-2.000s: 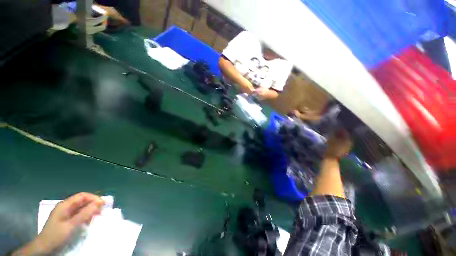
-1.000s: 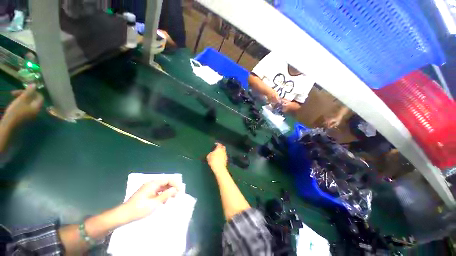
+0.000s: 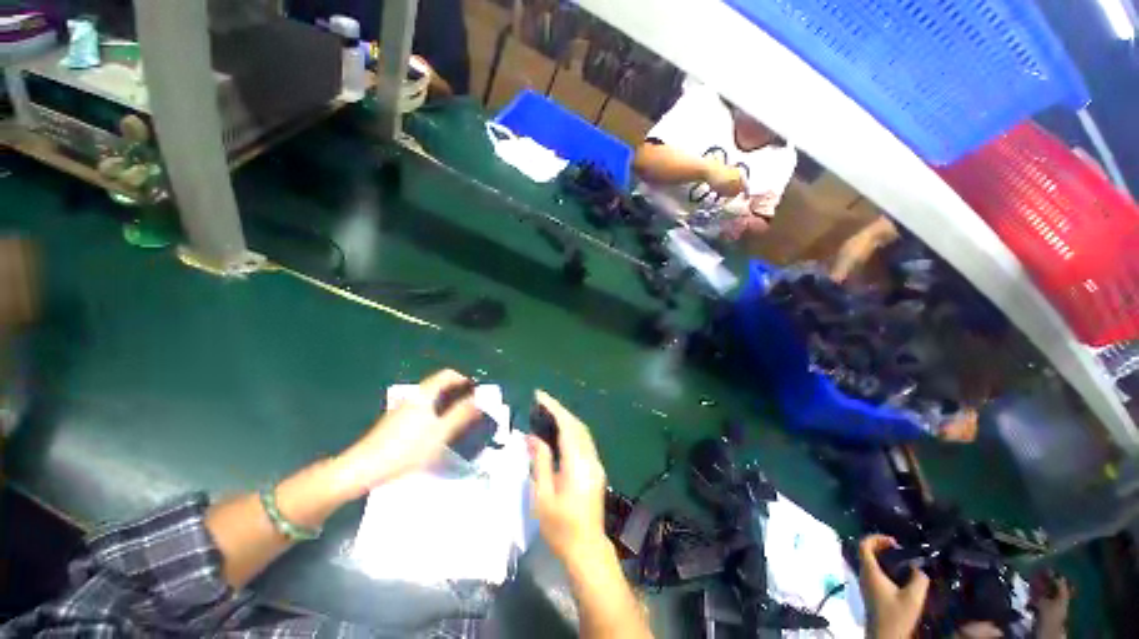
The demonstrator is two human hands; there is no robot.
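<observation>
A stack of white packing bags (image 3: 437, 531) lies on the green bench in front of me. My left hand (image 3: 419, 431), with a bracelet at the wrist, is at the stack's top edge and pinches a bag there. A dark patch shows under its fingertips; I cannot tell what it is. My right hand (image 3: 568, 481) is just right of the stack and holds a small black power adapter (image 3: 543, 422) between thumb and fingers. The adapter is largely hidden by the fingers, close to the left hand but apart from it.
Black corded adapters (image 3: 681, 549) lie to the right, beside another white bag stack (image 3: 806, 549). A blue crate (image 3: 799, 387) of bagged units stands beyond, with another person's hand (image 3: 959, 426) at its edge. Other workers' hands are at lower right. A post (image 3: 194, 137) stands left; baskets (image 3: 912, 75) hang overhead.
My right hand has come back from the far part of the bench to beside the bag stack, now with an adapter. My left hand is still at the stack. The blue crate has shifted and tilted.
</observation>
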